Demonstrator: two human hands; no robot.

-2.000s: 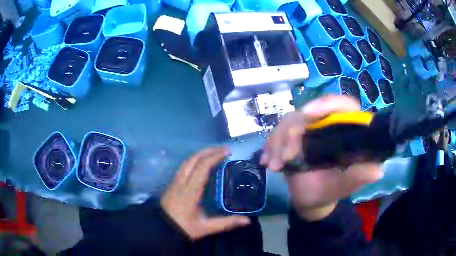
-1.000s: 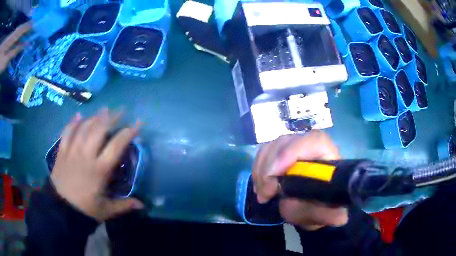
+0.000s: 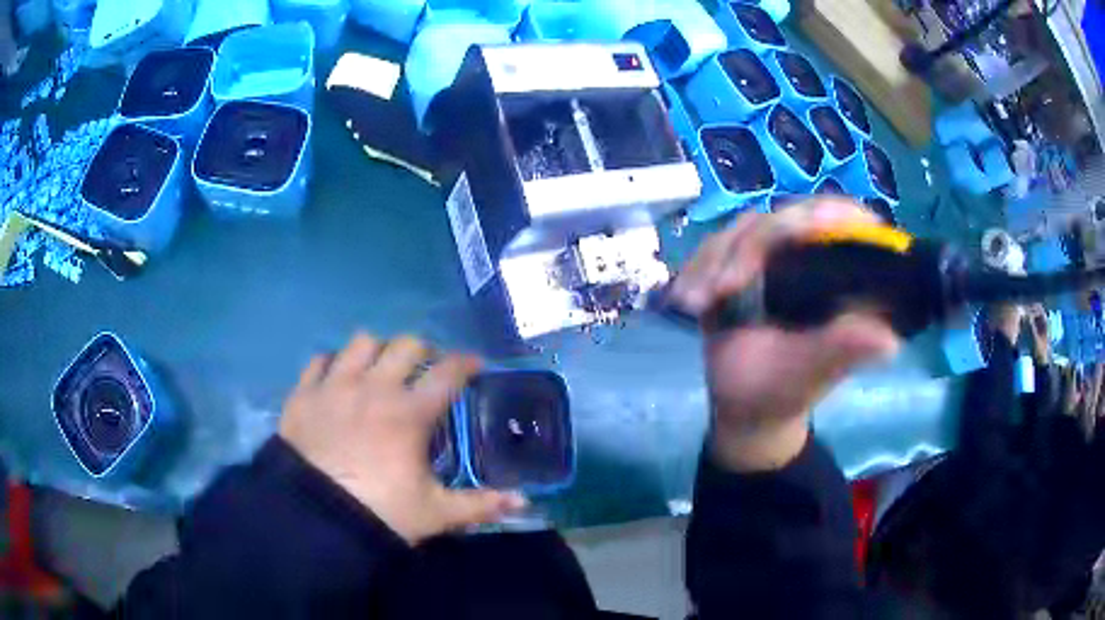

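Observation:
My left hand (image 3: pixel 385 430) is around a blue speaker housing (image 3: pixel 446 438), mostly hidden by my fingers. It sits against the left side of another blue housing with a black driver (image 3: pixel 521 430) near the mat's front edge. My right hand (image 3: pixel 776 327) grips a black electric screwdriver (image 3: pixel 836 276) with a yellow-orange band, raised right of the housings and blurred. Its bit points left towards the white-and-black screw feeder (image 3: pixel 594 188), whose metal pick-up plate (image 3: pixel 602 260) faces me. Another housing with a driver (image 3: pixel 107 409) stands alone at left.
Housings with drivers (image 3: pixel 252 148) stand at upper left, beside small blue pieces (image 3: pixel 55 182) and a thin tool (image 3: pixel 85 240). More fitted housings (image 3: pixel 734 158) are grouped right of the feeder. A black item with a white pad (image 3: pixel 366 75) lies left of the feeder. A cardboard edge (image 3: pixel 879 61) is behind.
My left hand has brought a housing from the left over to the one in front. My right hand has lifted the screwdriver off that housing, up and right. The view has also shifted.

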